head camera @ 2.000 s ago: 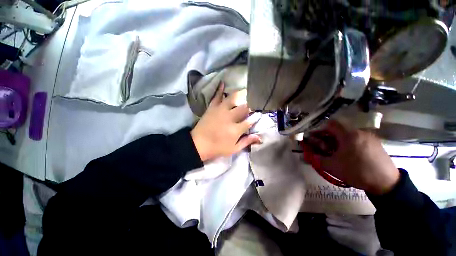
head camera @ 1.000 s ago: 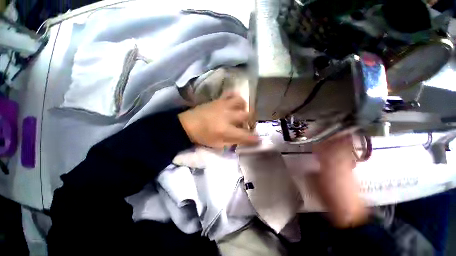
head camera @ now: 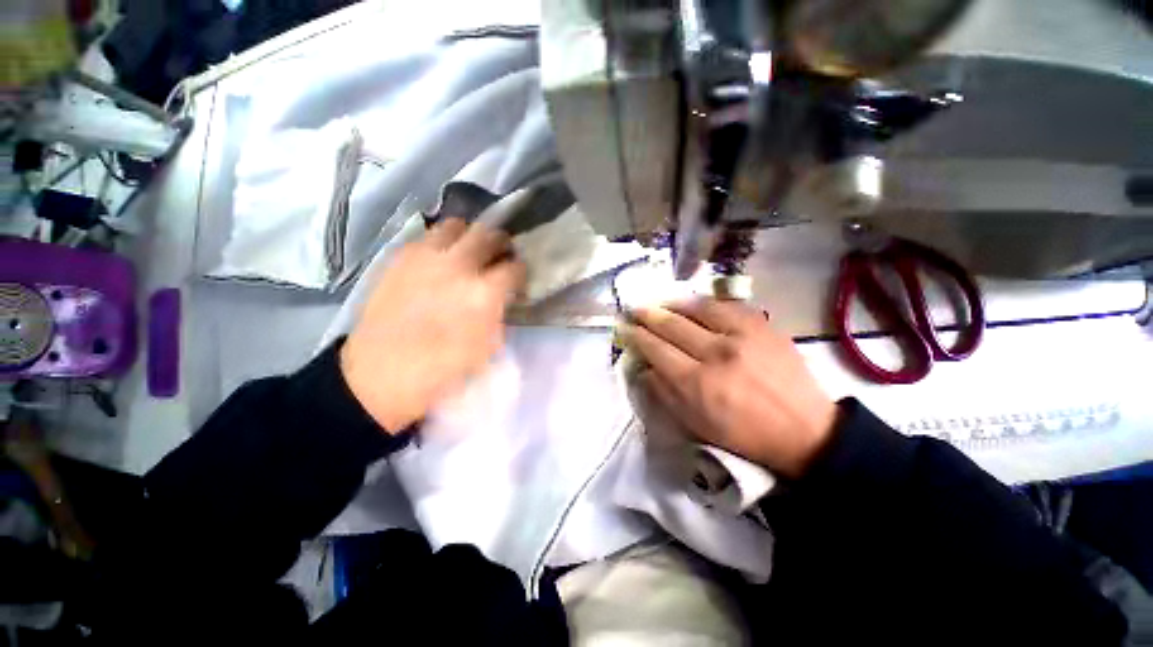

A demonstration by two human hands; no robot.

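Observation:
Light grey fabric [head camera: 487,442] lies in front of the needle and hangs over the table's front edge. My right hand [head camera: 727,373] lies flat on it just before the presser foot [head camera: 731,281], fingers pointing left, empty. My left hand [head camera: 436,316] is blurred, left of the needle, at the edge of a folded beige-grey piece [head camera: 556,253]; whether it pinches the fabric is unclear. Red-handled scissors [head camera: 908,310] lie on the table right of the needle, their blades hidden under the machine head [head camera: 588,139].
A stack of whitish cut pieces [head camera: 285,202] lies on grey fabric at the left. A purple device [head camera: 76,310] and a purple flat bar [head camera: 164,341] are at the far left. A printed scale [head camera: 1024,427] runs along the front right edge.
The scissors, held by my right hand two seconds ago, now lie on the table. My right hand has moved left onto the fabric. My left hand has moved left, away from the needle.

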